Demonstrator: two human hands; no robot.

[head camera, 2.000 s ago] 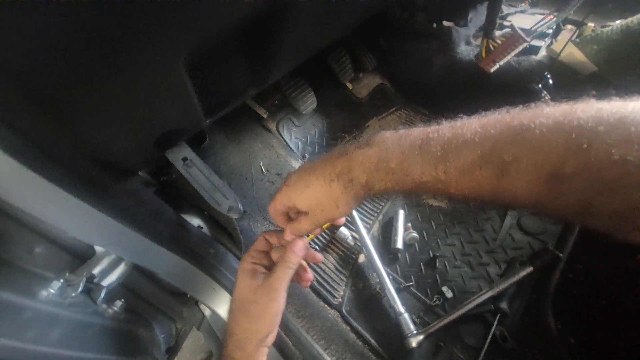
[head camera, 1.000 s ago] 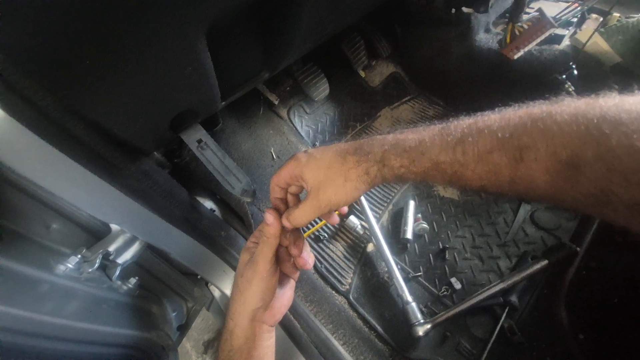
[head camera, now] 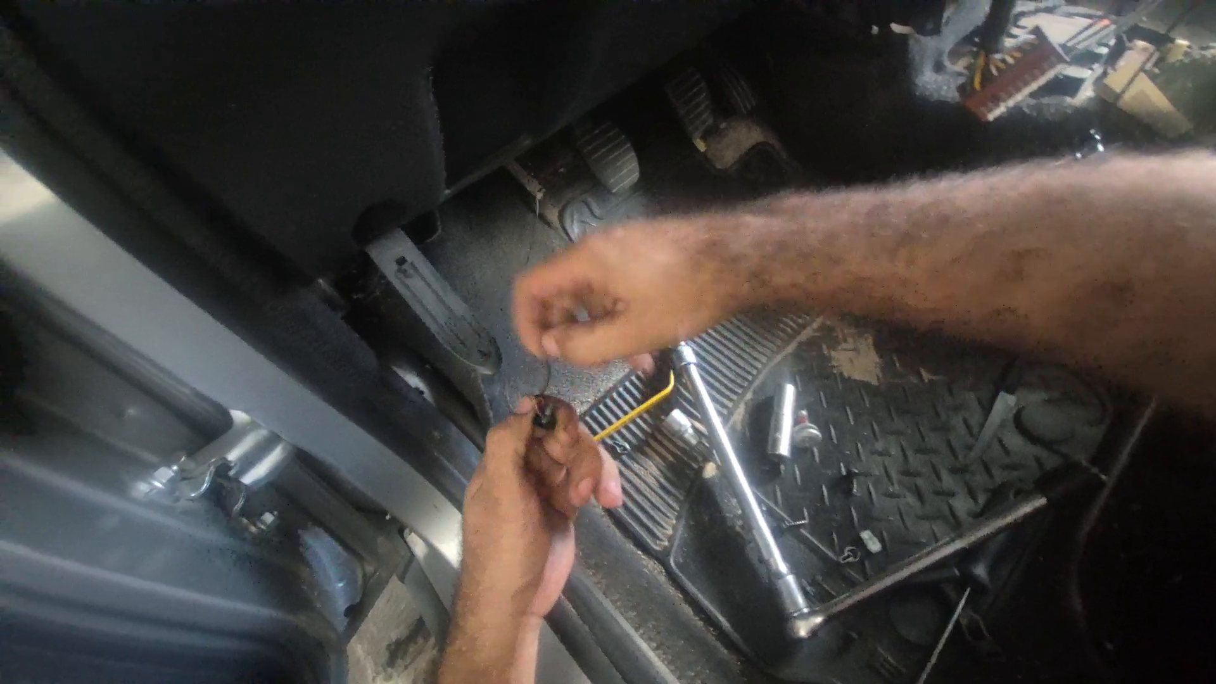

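Note:
My left hand, low in the view, pinches a small black part between thumb and fingertips. A yellow bent rod or wire runs out beside its fingers toward the upper right. Above it my right hand is blurred, its thumb and forefinger brought together over a thin dark strand that runs down toward the black part. Whether the strand is joined to that part I cannot tell.
On the rubber floor mat lie a ratchet wrench with a long extension, a deep socket and small screws. Pedals and a footrest stand beyond. The door hinge is at left, a brown connector upper right.
My hands were together around the small work; now my right hand has moved up and away from the left. More of the yellow piece shows between them.

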